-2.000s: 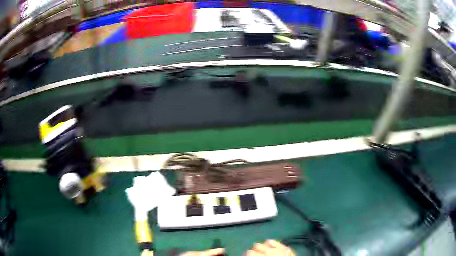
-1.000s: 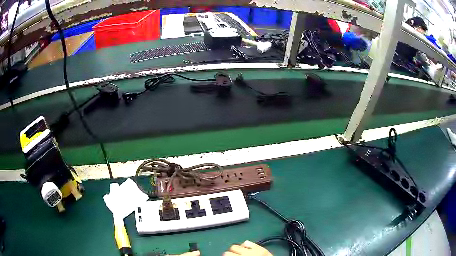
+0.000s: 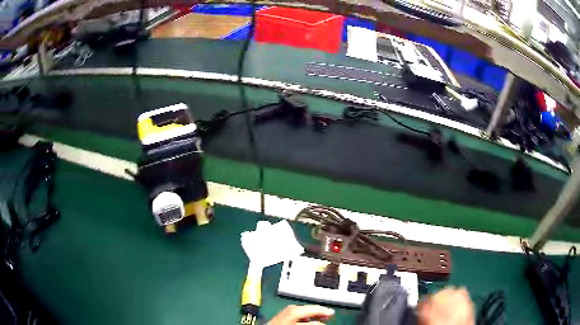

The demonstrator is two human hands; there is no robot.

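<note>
The white power strip (image 3: 304, 286) lies in front of me, with a dark adapter (image 3: 327, 276) in its left outlet. A blurred black object (image 3: 385, 303), perhaps a socket unit or plug, covers the strip's right end. My right hand (image 3: 448, 309) is blurred, closed against its right side. My left hand (image 3: 302, 314) is left of it, fingers pointing right, cut off by the bottom edge; its grip is unclear. A test plug (image 3: 252, 289) with a yellow end lies left of the strip, on white paper (image 3: 272, 244).
A brown power strip (image 3: 420, 259) with a red lit switch and tangled cord lies behind the white one. A yellow-and-black device (image 3: 172, 168) stands left. A long black strip (image 3: 548, 285) is at right. Black cords (image 3: 28, 203) lie far left. The dark conveyor (image 3: 356, 152) runs behind.
The view has swung left, so the bench things appear farther right. The black object now shows over the white strip's right end, and my right hand has come up beside it.
</note>
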